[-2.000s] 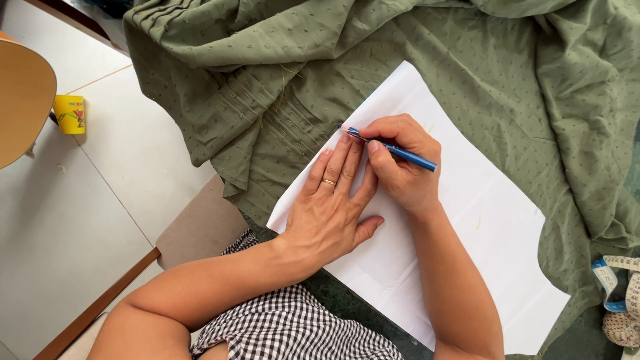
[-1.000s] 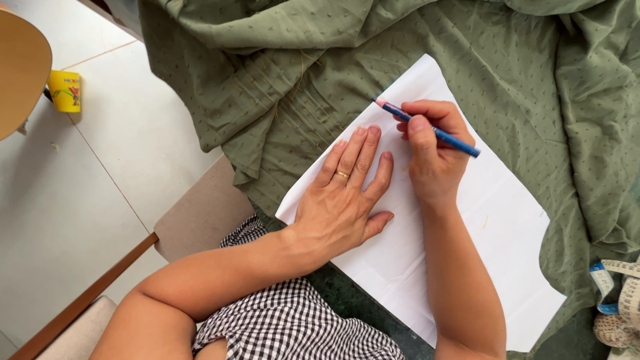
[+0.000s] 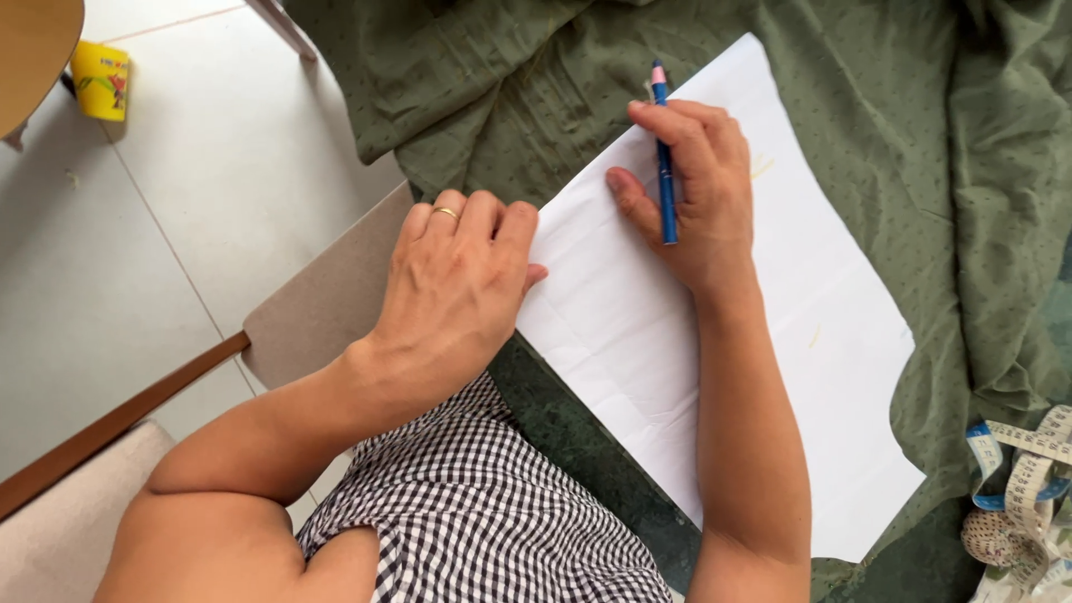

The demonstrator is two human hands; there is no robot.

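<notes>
A white paper pattern piece (image 3: 804, 276) with a few faint yellow marks lies on green dotted fabric (image 3: 904, 167). My right hand (image 3: 699, 176) rests over the upper part of the paper and holds a blue pencil (image 3: 667, 184) with a pink band near its upper end, between the fingers and thumb. At the paper's left corner is my left hand (image 3: 469, 260), a ring on one finger, its fingers curled down at the edge. Whether those fingertips pinch the paper or the fabric is hidden beneath the hand.
A tape measure (image 3: 1030, 444) lies in loops beside a patterned round object (image 3: 997, 536) at the lower right. The dark green tabletop (image 3: 578, 419) shows below the paper. At left are a chair (image 3: 327, 293), a yellow cup (image 3: 102, 81) and a round tan surface (image 3: 33, 54).
My left hand has moved off the paper's upper surface to its left corner, and its spread fingers have curled. The pencil has swung to nearly upright in the view, within my right hand.
</notes>
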